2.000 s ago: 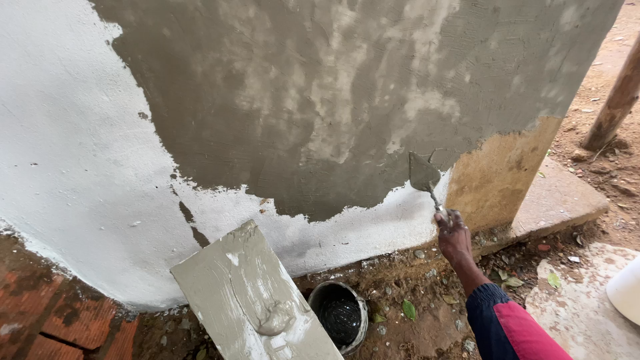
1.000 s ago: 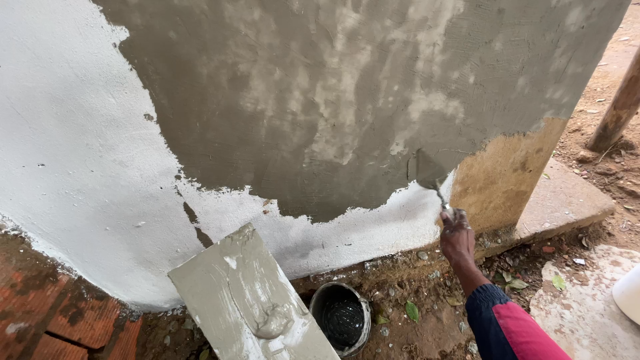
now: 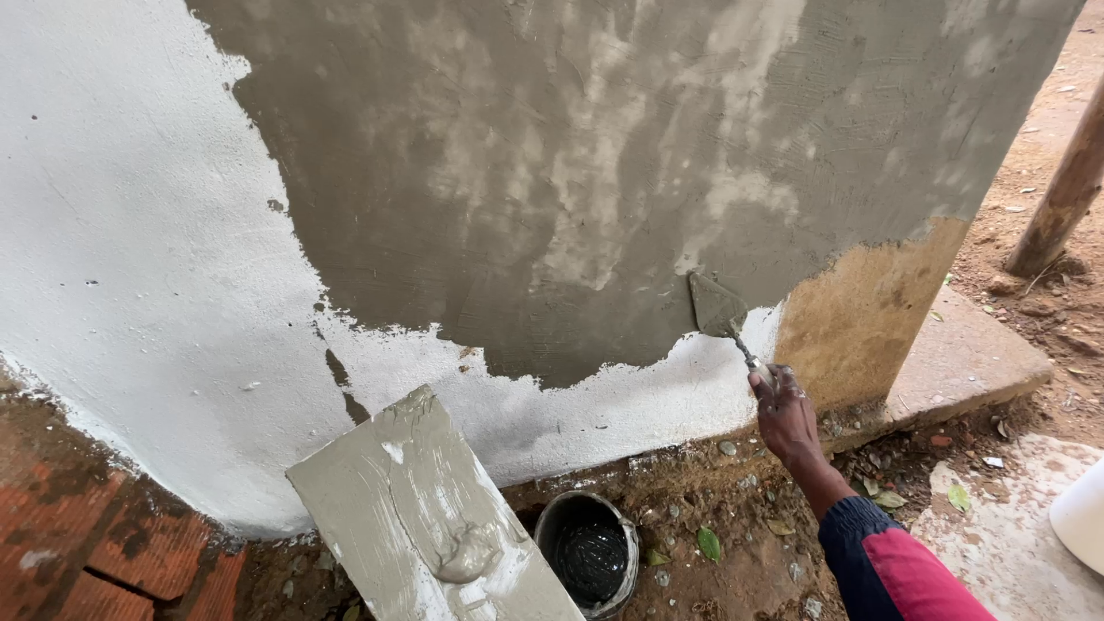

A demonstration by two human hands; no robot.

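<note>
My right hand (image 3: 787, 416) is closed around the handle of a pointed trowel (image 3: 718, 306). The trowel's blade lies against the wall, at the lower edge of the wet grey plaster (image 3: 483, 216), just above a strip of white wall (image 3: 621, 414). At the lower middle, a flat rectangular board (image 3: 354, 492) smeared with grey plaster is tilted in front of the wall, with a small mound of plaster (image 3: 466, 552) on it. What supports the board is out of view, and my left hand is not seen. Beside the board's right edge stands a black bucket (image 3: 628, 552).
Bare tan wall (image 3: 871, 319) meets the corner at right, above a concrete ledge (image 3: 966, 362). A wooden post (image 3: 1063, 203) stands beyond. Orange hollow bricks (image 3: 142, 552) lie at lower left, and part of a white container (image 3: 1082, 517) shows at the right edge.
The trowel blade has shifted slightly left along the plaster's lower edge, and its angle has changed. My right hand still grips it.
</note>
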